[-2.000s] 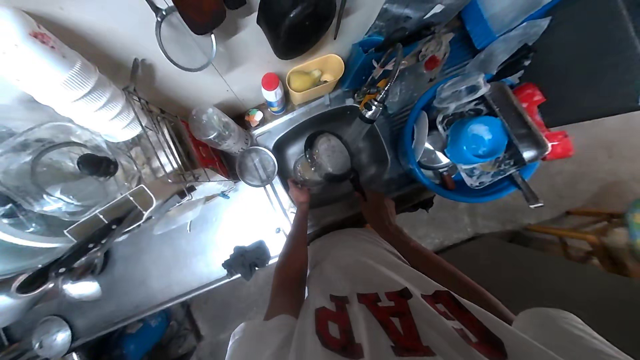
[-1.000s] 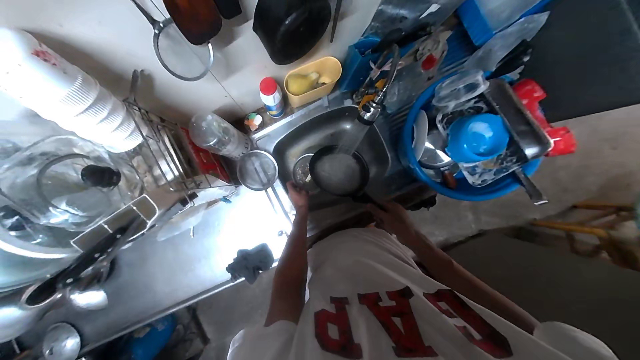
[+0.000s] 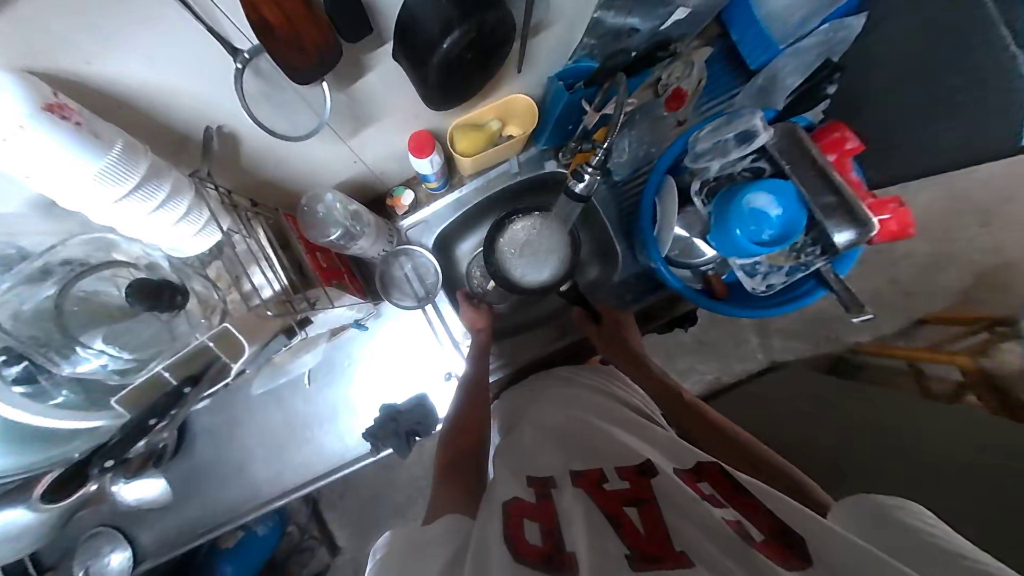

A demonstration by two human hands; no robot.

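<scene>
My right hand [image 3: 614,334] grips the handle of a small black frying pan [image 3: 531,250], held over the steel sink basin [image 3: 460,214]. Water runs from the sprayer faucet [image 3: 584,182] into the pan, where it looks cloudy. My left hand [image 3: 475,312] is at the sink's near left side, its fingers on the edge of a round, clear or metallic lid-like piece [image 3: 480,272] that lies partly behind the pan. The exact kind of that piece cannot be told.
Right of the sink, a blue basin [image 3: 696,296] holds dishes. A mesh strainer [image 3: 409,277] and plastic bottle [image 3: 340,224] stand left, near a wire rack [image 3: 252,248]. Behind are a yellow container [image 3: 494,134] and a red-capped bottle [image 3: 428,160]. A dark cloth [image 3: 402,424] lies on the counter edge.
Two seconds ago the pan was tilted over the basin; now its inside faces up under the running water. My left hand has stayed near the sink's left side.
</scene>
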